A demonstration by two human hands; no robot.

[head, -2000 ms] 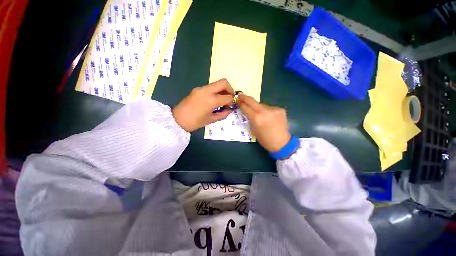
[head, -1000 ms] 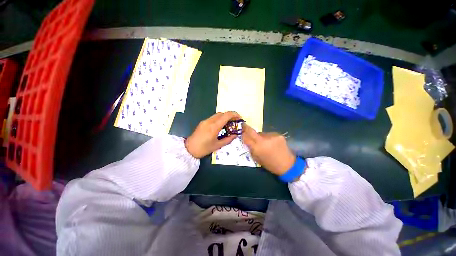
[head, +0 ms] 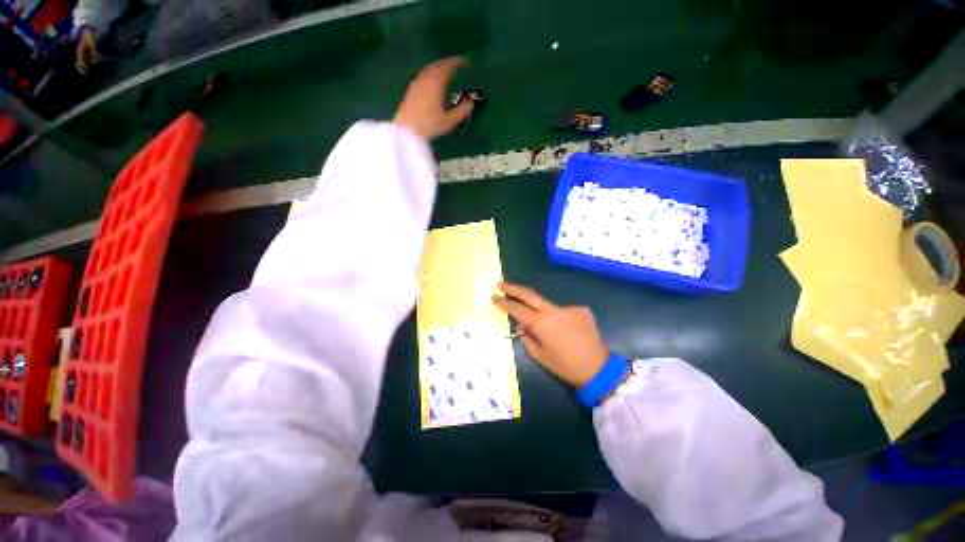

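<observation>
My left hand [head: 429,97] is stretched over the green conveyor, blurred, thumb and fingers apart. A small black electronic module [head: 467,100] is at its fingertips and looks let go. My right hand [head: 566,337] rests at the right edge of the adhesive sheet [head: 459,318], fingers closed; only a short bit of the thin metal tweezers [head: 516,336] shows by them. The sheet is plain yellow above, white with blue print below. The blue bin [head: 730,228], right of the sheet, holds a heap of tiny white parts [head: 633,230].
More modules [head: 585,122] lie on the conveyor behind the pale rail [head: 730,138]. A red tray [head: 132,275] stands tilted at left, another red tray beyond it. Yellow liners [head: 847,286], a tape roll [head: 931,254] and a clear bag [head: 894,173] are at right. Another person's hand [head: 87,49] shows far left.
My left hand has moved from above the sheet, with the module, forward over the conveyor and has opened. My right hand stays by the sheet. The view has shifted, showing more conveyor.
</observation>
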